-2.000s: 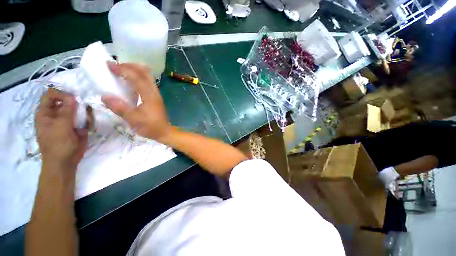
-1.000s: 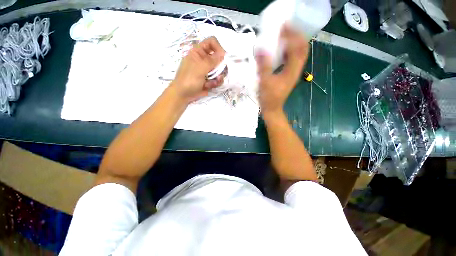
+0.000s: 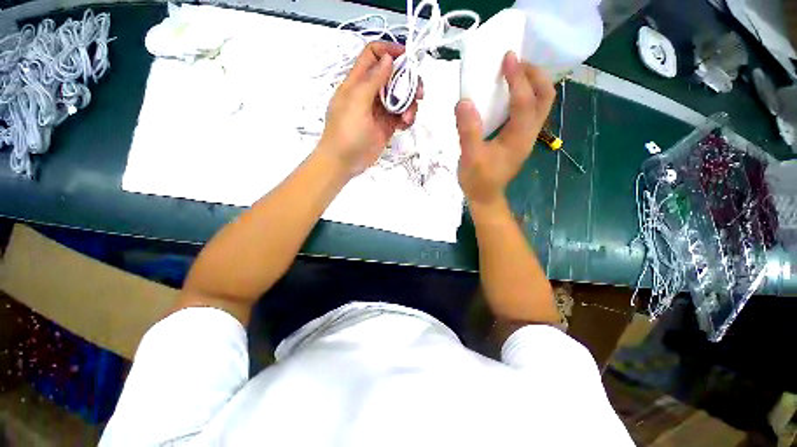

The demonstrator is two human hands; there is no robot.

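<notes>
My left hand holds a looped bundle of white cable, its loops standing up above the fingers. My right hand holds a white housing, thumb on its lower left edge and fingers on its right side. The two hands are apart, over the right part of the white work sheet. Thin cable pieces lie tangled on the sheet below and between the hands. Whether the cable joins the housing cannot be told for sure.
Tied cable bundles lie left of the sheet, a white lump at its far left corner. A translucent bottle stands behind my right hand, a screwdriver beside it. A clear tray with dark red parts is at right.
The view swung left, then settled. My left hand has raised the cable loops into clear view. My right hand still holds the white housing, now more upright and less blurred.
</notes>
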